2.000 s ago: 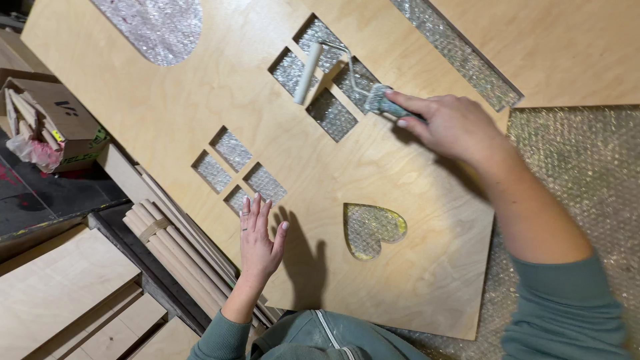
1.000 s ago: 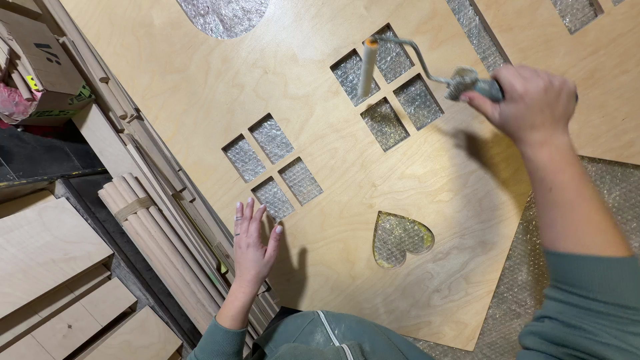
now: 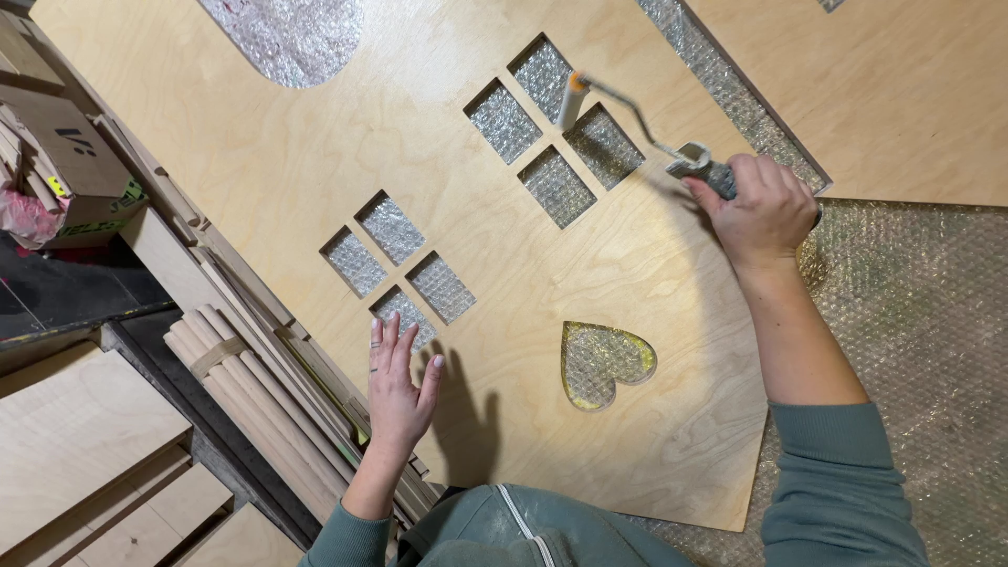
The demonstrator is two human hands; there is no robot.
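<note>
My right hand (image 3: pixel 764 209) grips the handle of a small paint roller (image 3: pixel 573 101). The roller's pale sleeve with an orange end is over the upper window-like cutout of a plywood panel (image 3: pixel 504 276); whether it touches the wood I cannot tell. My left hand (image 3: pixel 400 382) holds nothing, its fingers spread over the lower edge of the other four-part cutout, its shadow falling on the panel to the right. Between my hands and nearer to me is a heart-shaped cutout (image 3: pixel 605 364). Bubble wrap (image 3: pixel 913 331) lies under the panel and shows through the openings.
A second plywood panel (image 3: pixel 882 102) lies at the upper right, across a narrow gap. At the left stand a cardboard box (image 3: pixel 87 157) with wood strips and pink plastic, a bundle of wooden rods (image 3: pixel 252 409) and stacked boards (image 3: pixel 79 441).
The roller, in my right hand throughout, has shifted from the cutout's left part towards its crossbars on the right. My left hand stays free near the lower cutout. The view has shifted somewhat.
</note>
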